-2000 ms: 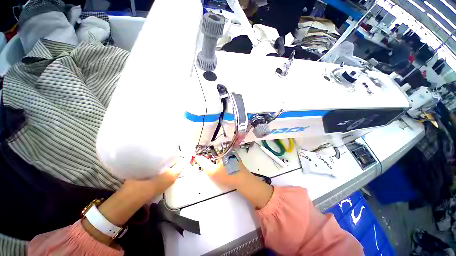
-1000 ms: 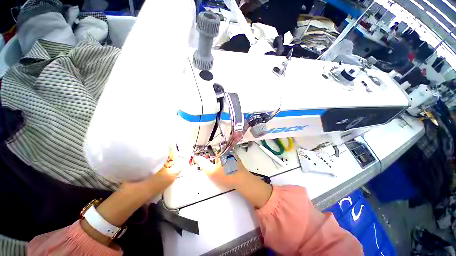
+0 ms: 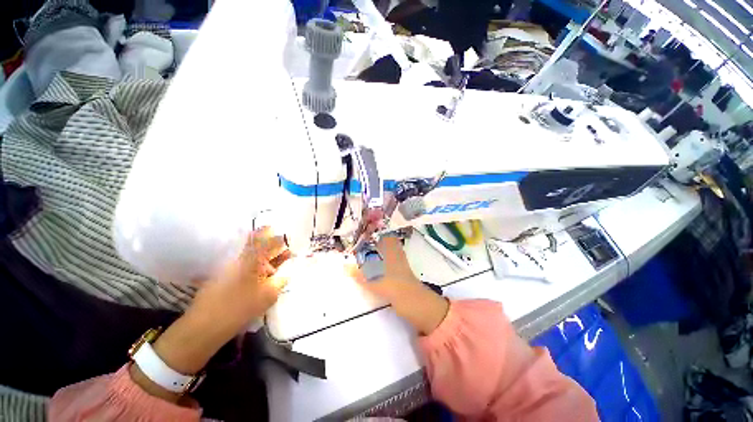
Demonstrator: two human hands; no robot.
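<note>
The white sewing machine [image 3: 487, 136] with a blue stripe stands in front of me. My left hand [image 3: 248, 276] is left of the needle area [image 3: 330, 243], beside the bright lamp [image 3: 194, 165]; its fingertips are glared out, and I cannot tell if they hold thread. My right hand [image 3: 392, 276] is at the right of the needle area, fingers raised toward the metal parts. A small grey-blue piece [image 3: 372, 264] shows at its fingers; I cannot tell whether it is held. A dark strip [image 3: 301, 361] lies over the table's left front edge.
Striped cloth [image 3: 78, 181] is heaped at the left. Green and yellow scissor handles [image 3: 447, 236] and a white packet [image 3: 518, 260] lie under the machine arm. A dark panel [image 3: 596, 246] is set in the table's right end. Blue plastic [image 3: 590, 354] is below the front edge.
My left hand has moved left and up, away from the needle area, and its fingers have spread. My right hand has risen slightly to the right. The view has shifted slightly.
</note>
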